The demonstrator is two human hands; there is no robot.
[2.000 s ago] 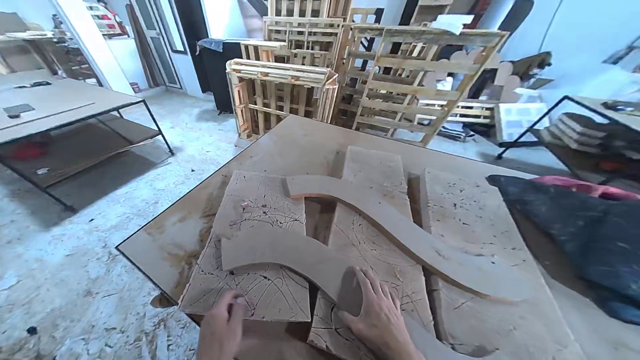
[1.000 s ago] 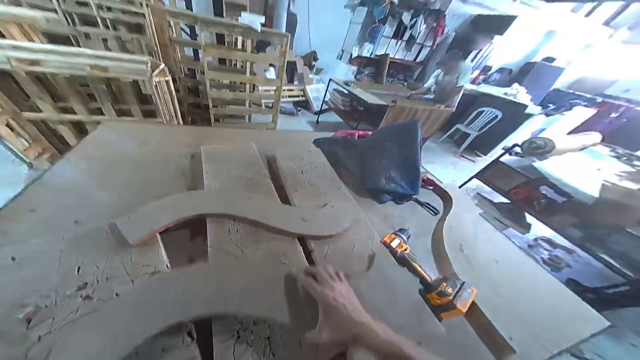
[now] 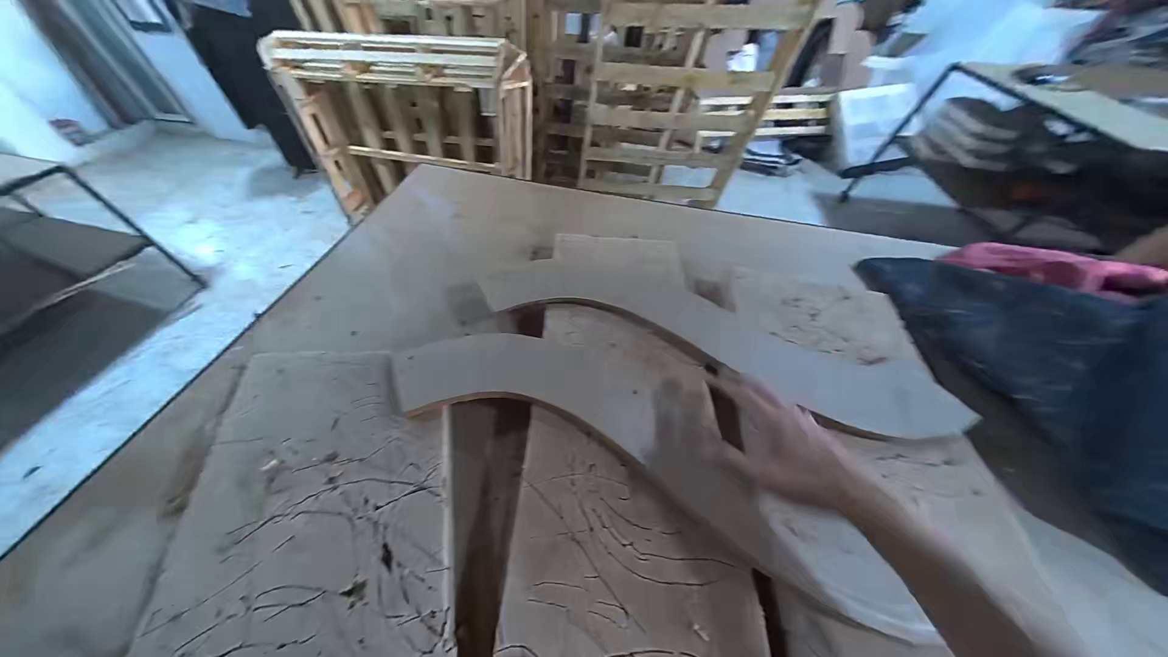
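Note:
Two S-curved wooden pieces lie on scored boards on the worktable. My right hand (image 3: pixel 785 447), blurred, is over the right part of the nearer curved piece (image 3: pixel 547 374), fingers spread toward the gap between the two; whether it touches the wood cannot be told. The farther curved piece (image 3: pixel 776 356) lies beyond, roughly parallel. Beneath them are a left board (image 3: pixel 319 493), a middle board (image 3: pixel 611 538) and a right board (image 3: pixel 830 319), with dark gaps between. Curved cut lines mark their surfaces. My left hand is out of view.
A dark blue cloth or bag (image 3: pixel 1031 338) with a pink cloth (image 3: pixel 1058 266) lies at the table's right. Wooden pallets (image 3: pixel 411 100) stand beyond the far edge of the worktable (image 3: pixel 438 210). Metal-framed tables stand left (image 3: pixel 64 242) and back right (image 3: pixel 1049 100).
Both curved pieces now lie farther up the boards than two seconds ago. My left hand, seen then on the left board, is out of view. The view has swung right and back.

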